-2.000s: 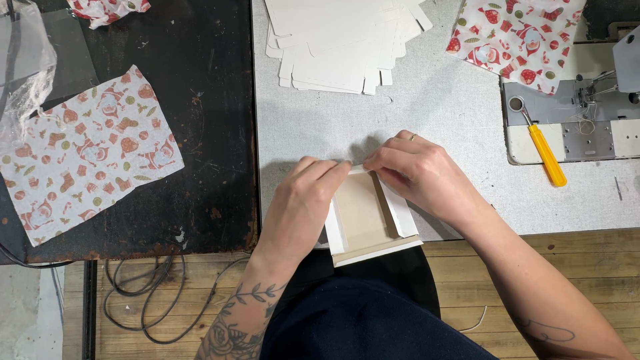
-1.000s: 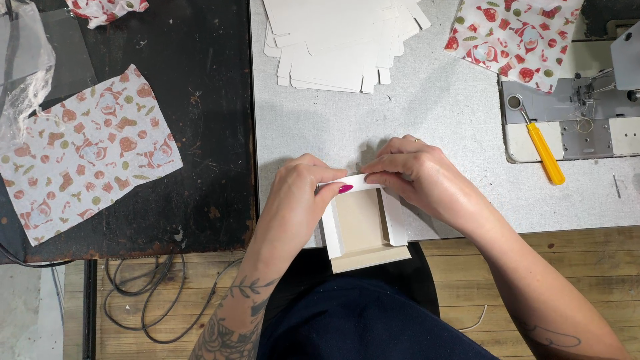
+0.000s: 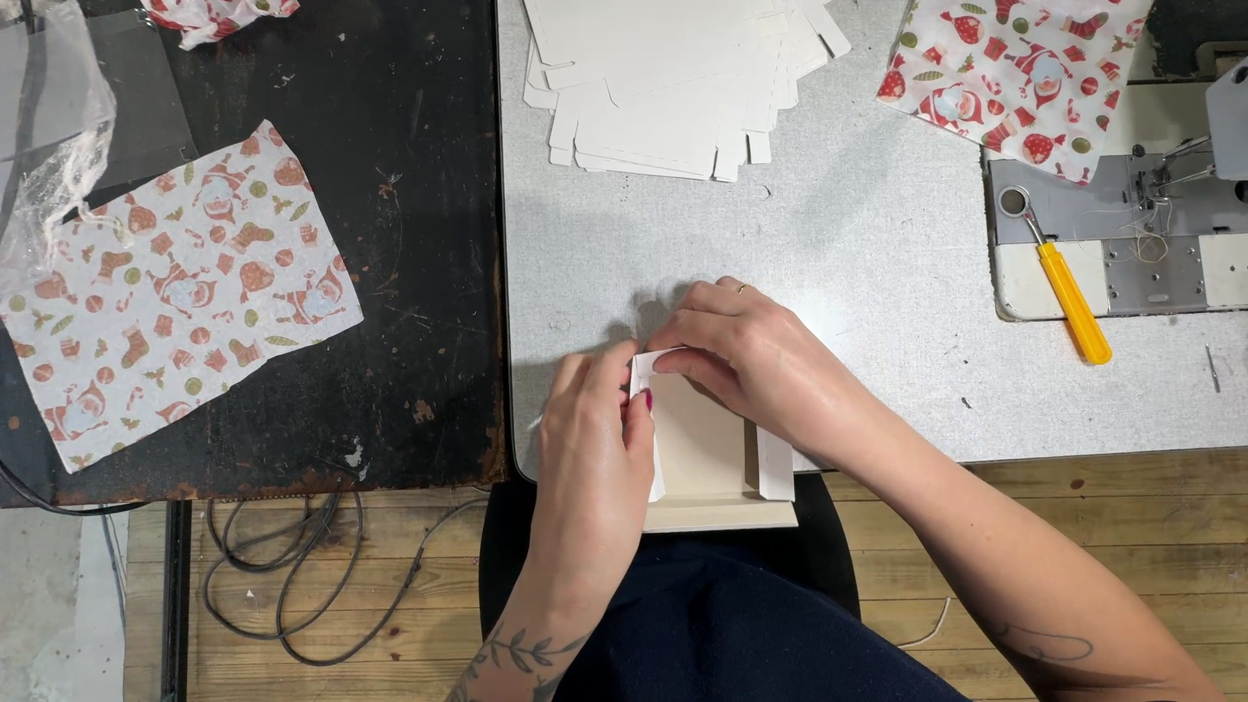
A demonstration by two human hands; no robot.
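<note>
A partly folded cardboard box [image 3: 704,444], white on its flaps and beige inside, lies at the front edge of the light table with its near flap over the edge. My left hand [image 3: 597,434] pinches the box's left wall near the far left corner, thumb inside. My right hand [image 3: 746,356] grips the far wall beside that same corner, with its thumb on the inner side. The right wall stands partly folded below my right wrist. Fingertips behind the far wall are partly hidden.
Flat white box blanks [image 3: 663,88] are stacked at the far side. Patterned cloth [image 3: 1024,73] lies near a sewing machine [image 3: 1170,185], with a yellow-handled tool [image 3: 1072,302] across its bed. Another patterned cloth [image 3: 185,292] and clear plastic [image 3: 73,166] rest on the dark table [image 3: 419,244].
My right hand has moved left along the box's far wall, toward the far left corner. My left hand has shifted down slightly onto the left wall.
</note>
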